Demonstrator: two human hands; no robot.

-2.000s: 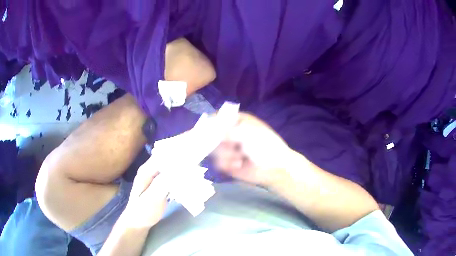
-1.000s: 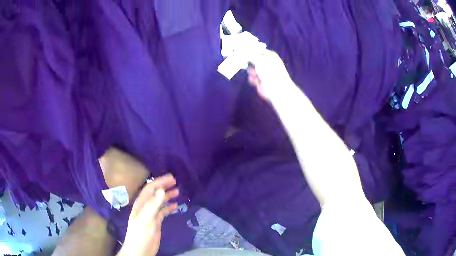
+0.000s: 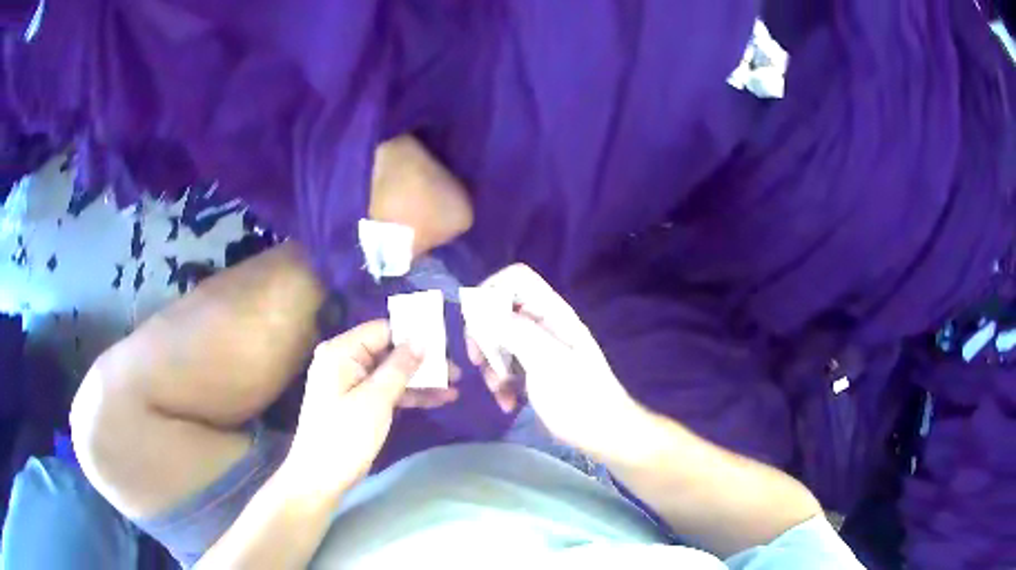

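My left hand [image 3: 362, 384] holds a small stack of white paper tickets [image 3: 419, 334] upright over my lap, thumb on its face. My right hand [image 3: 546, 351] is close beside it and holds another white ticket or small stack [image 3: 486, 323] between thumb and fingers. The two papers are a little apart. A separate white ticket [image 3: 387, 247] lies on the purple cloth [image 3: 524, 134] by my knee. Whether it is fixed there I cannot tell.
A small crumpled-looking white ticket pile [image 3: 762, 65] rests on the purple heap at upper right. A tiny white label [image 3: 841, 384] is on the cloth at right. Dark scraps lie on the pale floor [image 3: 95, 284] at left. Light blue cloth [image 3: 61, 518] shows at lower left.
My right hand has come back from the upper heap to my lap, where a white pile now lies up there. My left hand, open and empty a second ago, now holds tickets.
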